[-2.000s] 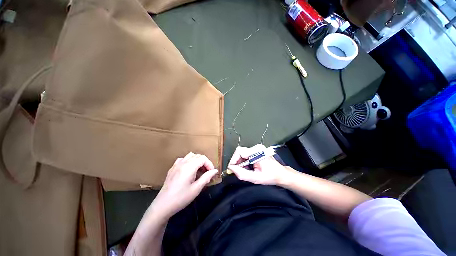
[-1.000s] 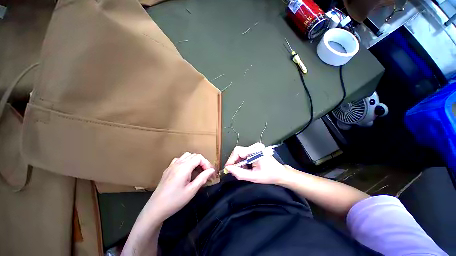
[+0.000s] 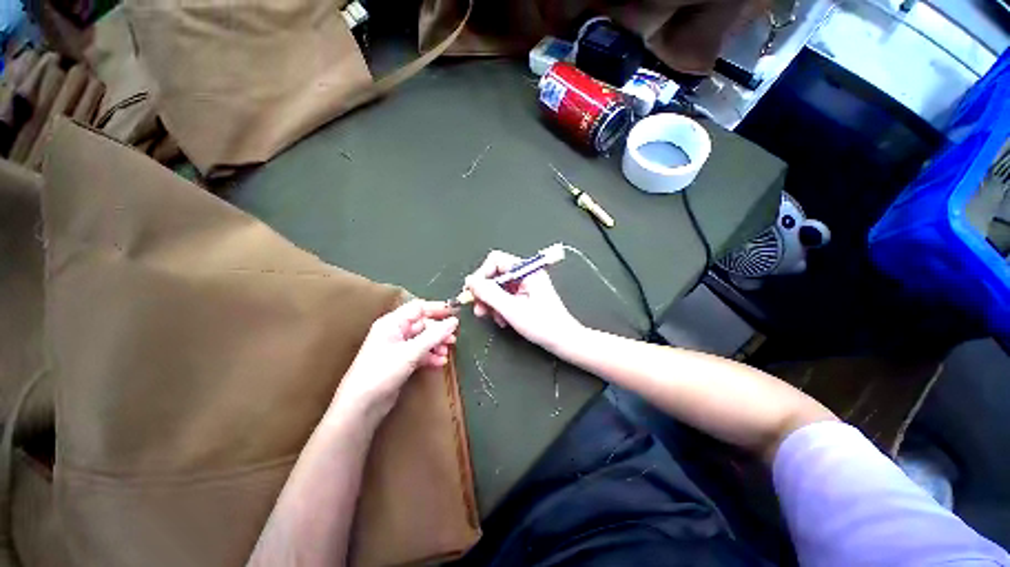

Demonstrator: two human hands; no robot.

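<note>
A tan tote bag [image 3: 210,332] lies over the left and front of the dark green table, with a reddish-brown trim [image 3: 456,437] along its right edge. My left hand [image 3: 404,349] pinches the bag's upper right corner. My right hand [image 3: 521,299] holds a white pen-shaped tool [image 3: 532,267] with dark print and a thin pale tail. Its tip meets the left fingertips at the corner. The fingers hide the exact point of contact.
A thread burner [image 3: 593,208] with a black cord, a white tape roll [image 3: 666,153] and a red can [image 3: 585,107] lie at the table's back right. More tan bags [image 3: 249,72] are at upper left. Loose threads lie on the table [image 3: 443,144]. A fan and blue crate [image 3: 952,222] stand right.
Both hands have moved from the bag's lower right corner to its upper right corner. The bag sits lower in view, and the can, tape and burner appear further left.
</note>
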